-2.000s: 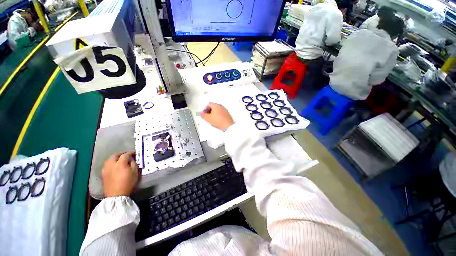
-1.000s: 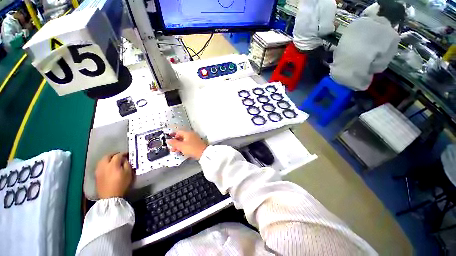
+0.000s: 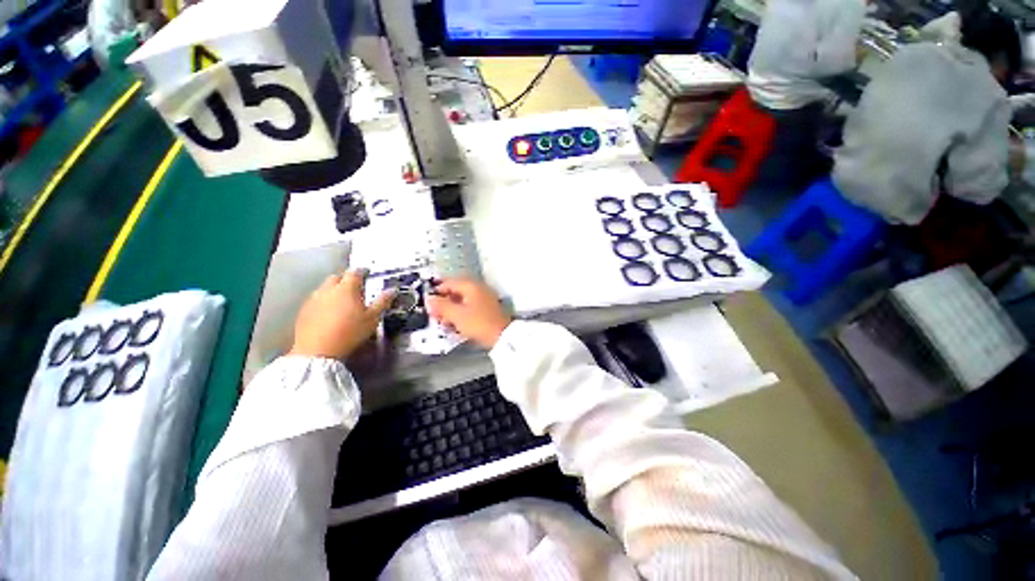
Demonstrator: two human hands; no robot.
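The dark fixture (image 3: 404, 317) sits on the silver-grey base plate (image 3: 456, 252) with rows of small holes. A ring part (image 3: 405, 300) lies in its round seat. My left hand (image 3: 339, 317) is at the fixture's left side, fingertips at the ring's edge. My right hand (image 3: 466, 308) is at the fixture's right side, thumb and fingers close together at its edge. Whether either hand grips the ring or the fixture is too small to tell.
The right foam stack (image 3: 545, 263) holds rows of rings; the left foam stack (image 3: 108, 454) holds several. The machine head (image 3: 255, 97) is upper left. The control panel (image 3: 553, 143), keyboard (image 3: 460, 431), mouse (image 3: 634, 353) and monitor (image 3: 579, 23) surround the plate. Seated people are at right.
My right hand went from beside the right foam stack to the fixture. My left hand moved from the plate's left edge to the fixture. The view has shifted, and the circle no longer shows on the monitor.
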